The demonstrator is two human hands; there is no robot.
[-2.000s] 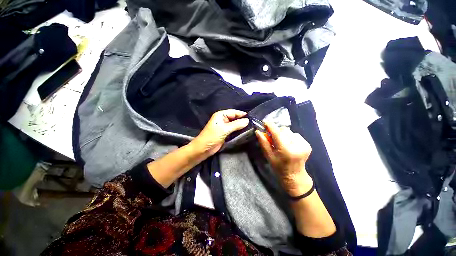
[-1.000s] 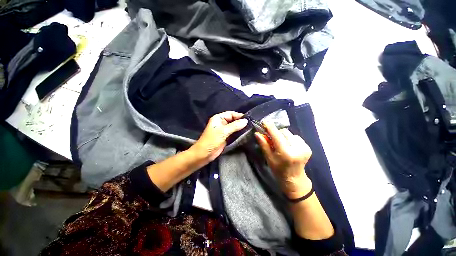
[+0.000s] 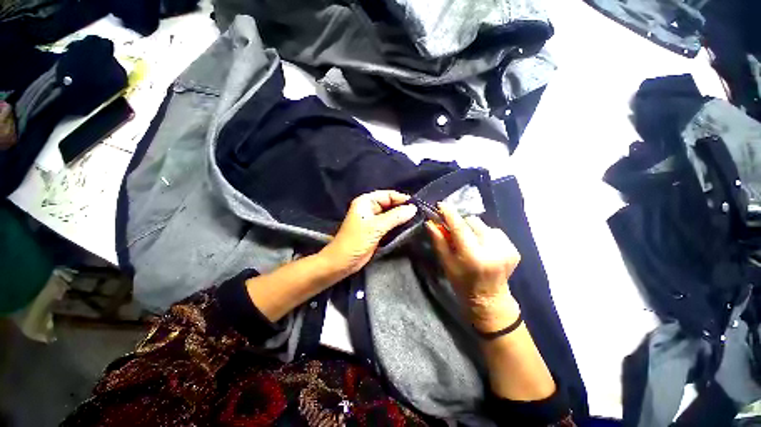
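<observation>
A black and grey denim jacket (image 3: 309,150) lies spread in front of me, its grey wrong side showing at the left and its black face in the middle. My left hand (image 3: 367,229) pinches a dark seam edge (image 3: 451,178) between thumb and fingers. My right hand (image 3: 476,254) holds a small tool (image 3: 429,208) with a dark metal tip and a bit of orange-red at the palm. The tip meets the edge at my left fingertips. Most of the tool is hidden in my fingers. A dark placket with a shiny button (image 3: 360,294) hangs below my hands.
More dark and grey jackets (image 3: 375,50) are heaped beyond my hands, and others (image 3: 676,217) lie at the right on the white table (image 3: 576,167). A black phone (image 3: 96,130) lies at the left beside a yellow strip (image 3: 133,73). Green cloth (image 3: 21,258) shows at the left edge.
Both hands stay at nearly the same spot on the edge, with only slight shifts. The jackets at the right appear slightly lower and further left in view. A small brownish shape now shows at the left edge.
</observation>
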